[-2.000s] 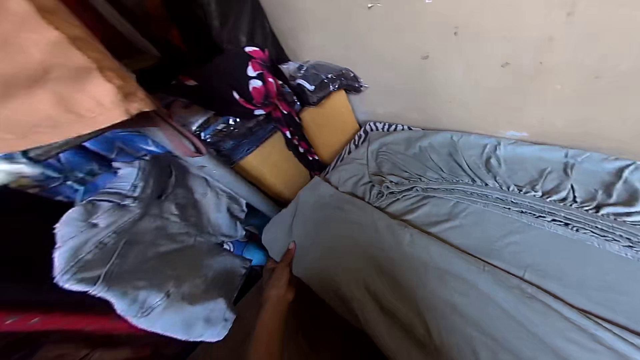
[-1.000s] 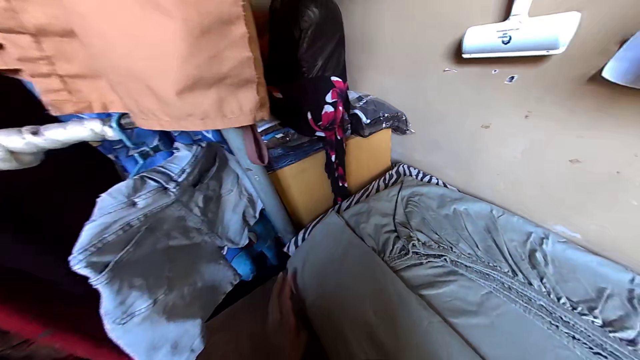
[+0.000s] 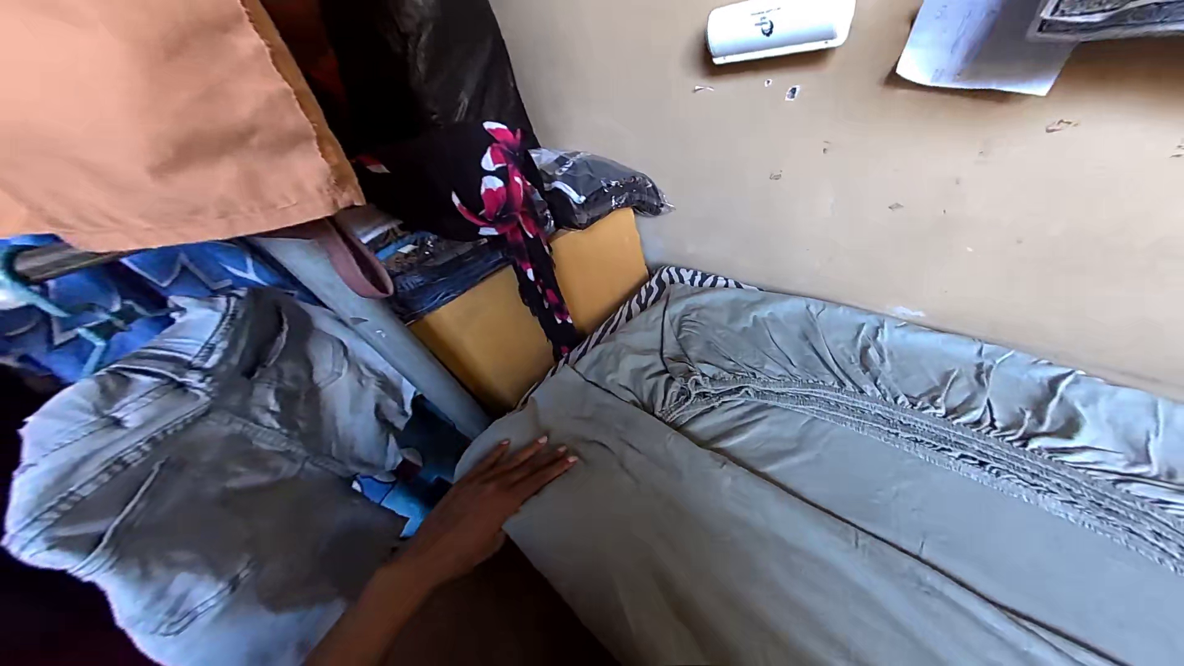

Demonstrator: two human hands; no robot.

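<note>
My left hand (image 3: pixel 504 490) reaches in from the lower middle, its back up and its fingers slightly apart. The fingers lie flat on the grey-green fabric sheet (image 3: pixel 638 518) near the left corner of the bed. I cannot see the thumb. A gathered, ruffled band (image 3: pixel 888 416) of the same fabric runs along the bed beyond the hand. Zebra-striped cloth (image 3: pixel 689 277) shows under the sheet at the far corner. My right hand is out of view.
Grey denim jeans (image 3: pixel 203 444) hang left of my hand beside a metal post (image 3: pixel 388 342). Orange cloth (image 3: pixel 166 120) hangs above. Behind the corner stand a yellowish box (image 3: pixel 601 268), a patterned black scarf (image 3: pixel 518 213) and a plastic-wrapped packet (image 3: pixel 592 185), next to the wall (image 3: pixel 832 203).
My left hand was at the sheet's left edge two seconds ago and was blurred lower along it one second ago. Now its fingers lie spread on top of the fabric near the corner.
</note>
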